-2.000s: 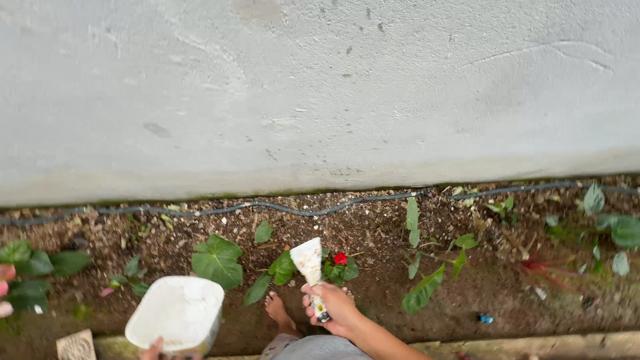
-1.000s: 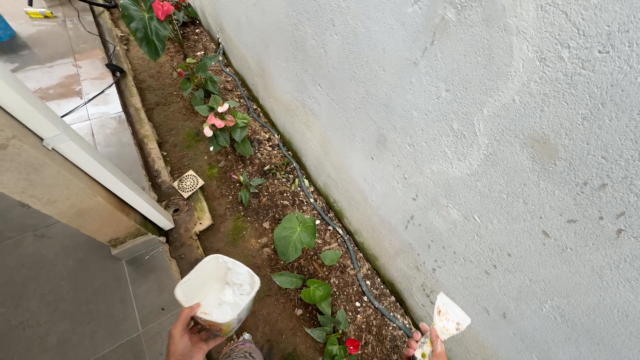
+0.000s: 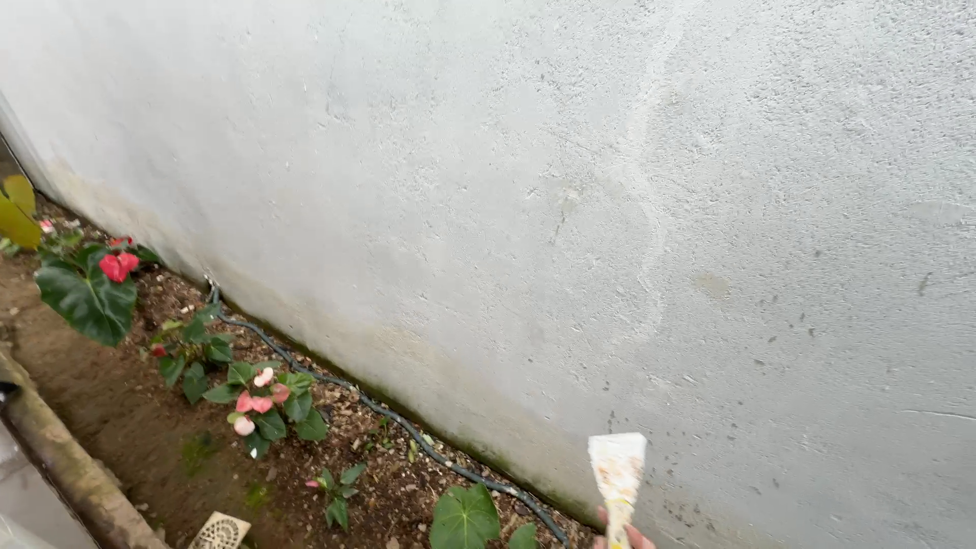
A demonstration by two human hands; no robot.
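My right hand [image 3: 637, 537] shows at the bottom edge, closed around the handle of a putty knife [image 3: 619, 465]. Its blade points up and is coated with white paste with brownish specks. Behind it rises a grey-white plastered wall [image 3: 457, 229], rough on the right, with a pale patched line running down it and small dark marks. The blade appears in front of the wall; whether they touch cannot be told. My left hand and the white plastic tub are outside the view.
Along the wall's foot runs a soil bed [image 3: 305, 488] with a dark hose [image 3: 404, 427]. Anthuriums with pink flowers [image 3: 254, 402] and a red-flowered anthurium [image 3: 118, 265] grow there. A square drain cover [image 3: 219, 531] lies near the concrete curb [image 3: 76, 457].
The view has swung up toward the wall. My left hand and the tub of white paste, seen earlier, have left the picture. The putty knife is still in my right hand.
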